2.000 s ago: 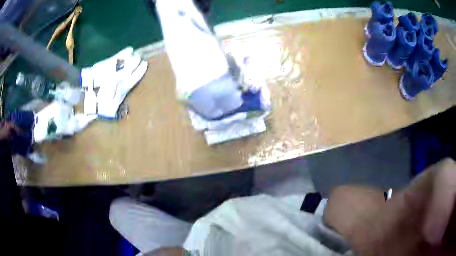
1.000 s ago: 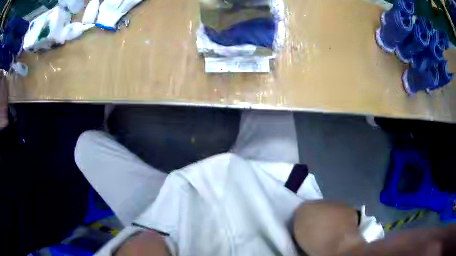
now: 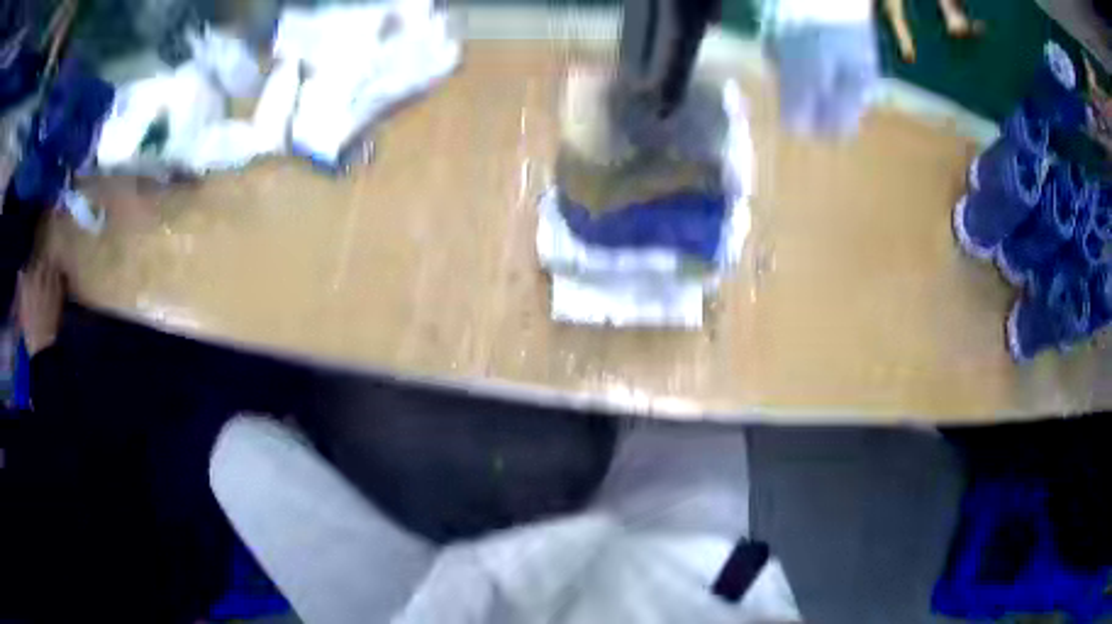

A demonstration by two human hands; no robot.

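The lever hand press (image 3: 662, 55) stands at the bench's back centre, its dark upright reaching down to a blurred grey-tan press block (image 3: 652, 128). Below the block lies a flat blue fabric piece (image 3: 644, 223) on a white base pad (image 3: 627, 299). The cloth-wrapped press handle (image 3: 824, 67) shows at the top, right of the upright. No hand of mine is in the picture.
Small blue boots (image 3: 1043, 232) stand clustered at right. White gloves (image 3: 354, 73) and a crumpled white cloth (image 3: 183, 118) lie at left. Another person's hand (image 3: 42, 302) is at the left bench edge. Tan forms (image 3: 900, 27) lie on the green belt. Blue crate at lower right (image 3: 1006, 549).
The view has tilted up again after looking down. The press handle has swung from over the pad to the right, uncovering the blue fabric. My bare arms have left the picture.
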